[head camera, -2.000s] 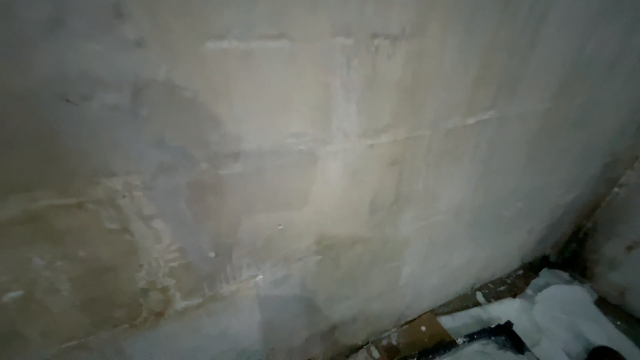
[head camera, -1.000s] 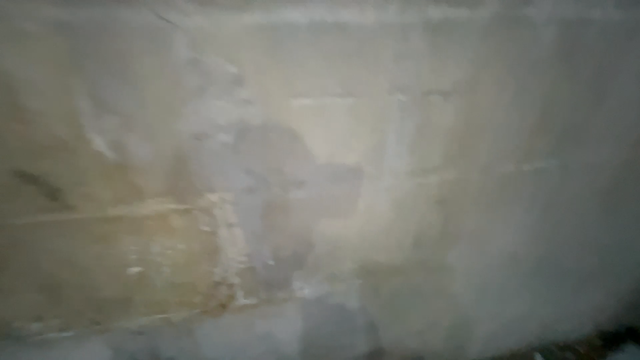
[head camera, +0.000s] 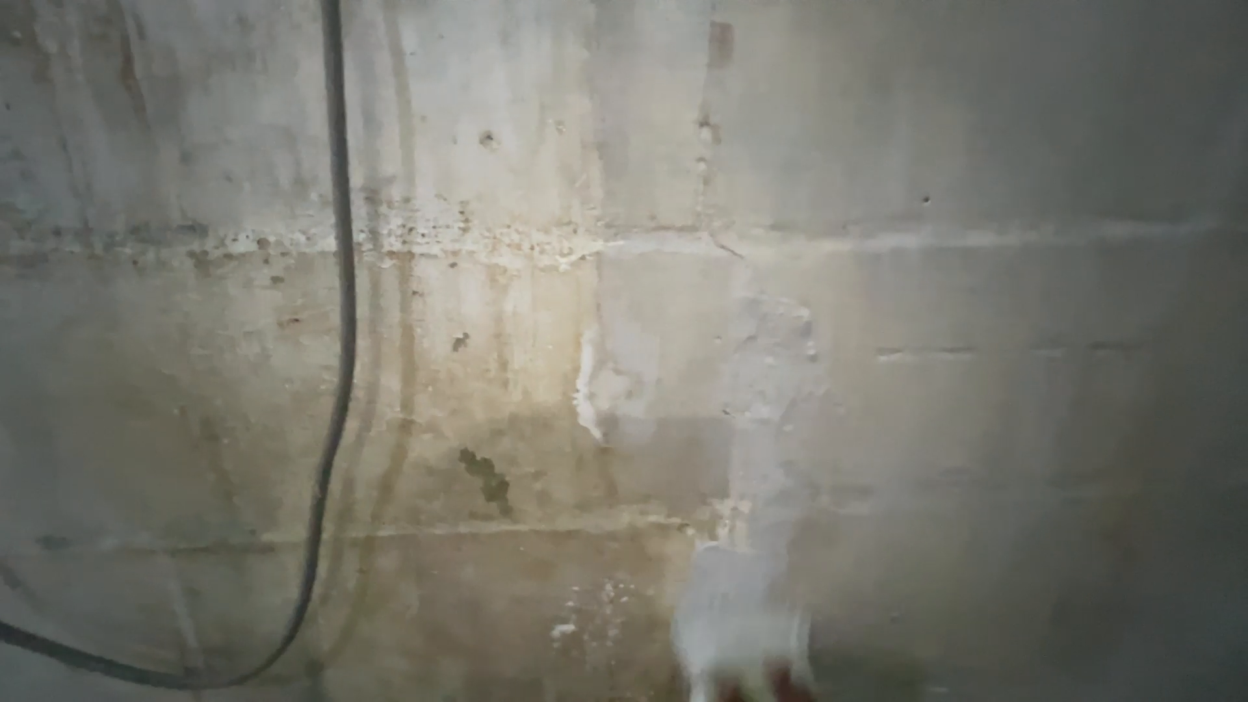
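A blurred white object (head camera: 743, 624) is at the bottom of the head view, right of centre, in front of or against the stained wall (head camera: 546, 331). Reddish-brown shapes at its lower edge may be fingertips of my right hand (head camera: 765, 687); blur and the frame edge hide the rest, so its grip cannot be told. My left hand is out of view. Above the white object, a pale grey smeared patch (head camera: 775, 361) runs down the wall. A smoother grey rectangular area (head camera: 663, 351) lies to its left, with a rough white ridge on its left edge.
A dark cable or hose (head camera: 343, 292) hangs down at the left and curves toward the left edge. A rough horizontal seam (head camera: 468, 244) crosses the upper wall. A dark green blotch (head camera: 486, 478) marks the lower wall.
The view has swung left and up along the wall, bringing the dark cable or hose into sight. The white object at the bottom now shows; the floor clutter has left view.
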